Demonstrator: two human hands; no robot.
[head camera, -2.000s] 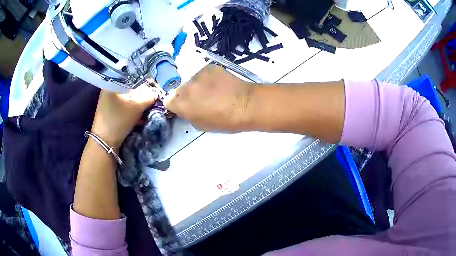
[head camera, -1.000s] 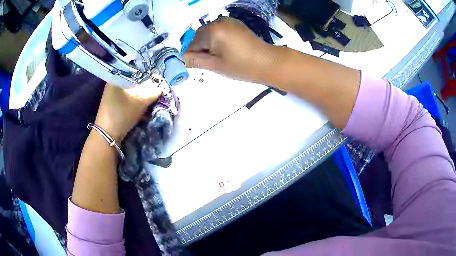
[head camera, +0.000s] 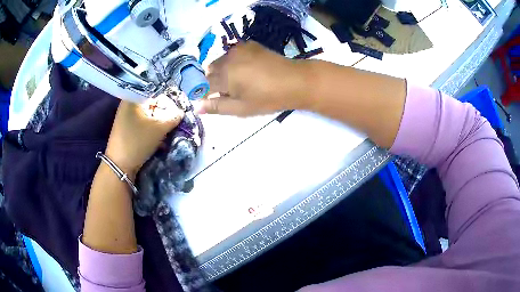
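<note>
The fuzzy grey plaid edge of the garment (head camera: 170, 165) runs from the needle area down over the table's front edge. Its dark purple lining (head camera: 57, 171) lies in folds at the left. My left hand (head camera: 142, 128) holds the garment edge beside the presser foot; its fingertips are partly hidden under the machine head (head camera: 108, 51). My right hand (head camera: 251, 80) is just right of the blue-grey round attachment (head camera: 194, 81), fingers bent towards the needle. Whether it pinches anything cannot be told. Black tape strips (head camera: 273, 31) lie piled behind it, partly covered.
Dark labels (head camera: 373, 34) lie on and beside a brown card (head camera: 413, 43) at the back right. A dark strip (head camera: 284, 116) lies below my right wrist. A printed ruler (head camera: 308, 208) follows the table's front edge. A red stool (head camera: 513, 71) shows far right.
My right hand left the needle area for the strip pile and has now come back near the needle. The tweezers-like tool seen earlier beside the pile is no longer visible. My left hand stays in place.
</note>
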